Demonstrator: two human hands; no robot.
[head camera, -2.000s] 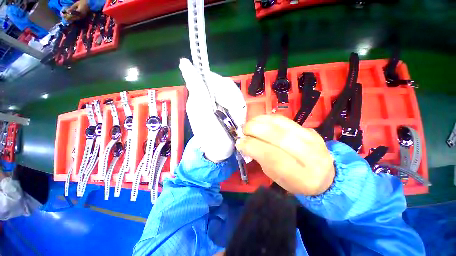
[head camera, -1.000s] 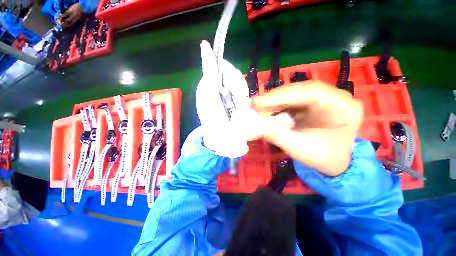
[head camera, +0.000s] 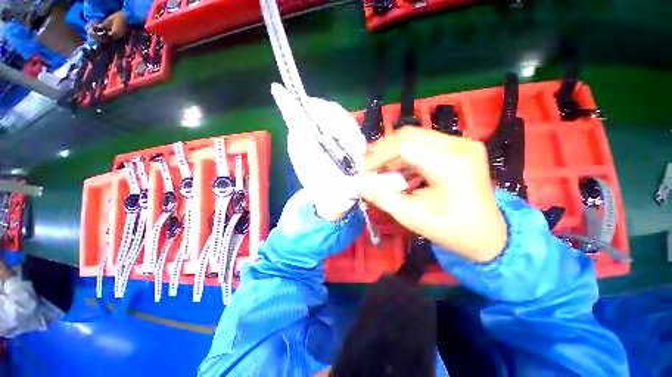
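Note:
My left hand (head camera: 320, 147), in a white glove, holds a watch with a pale perforated strap (head camera: 280, 55) above the gap between two red trays. The strap stands up past the glove, and its other end hangs below the hand. The watch case (head camera: 337, 153) is seen edge-on against the palm. My right hand (head camera: 438, 188) looks bare and has its thumb and fingertips pinched at the side of the case. Whether anything small is between these fingertips cannot be told.
A red tray (head camera: 92, 221) of pale-strapped watches is at left. A red grid tray (head camera: 545, 147) holds black-strapped watches and a grey-strapped watch (head camera: 592, 193) at right. More red trays lie at the back. A person's hands (head camera: 112, 26) work at top left. A small pale packet (head camera: 663, 184) is at far right.
Since one second ago, the watch and its strap have tilted left and the lower strap end shows again. My right hand has shifted left, its fingers closer together at the case.

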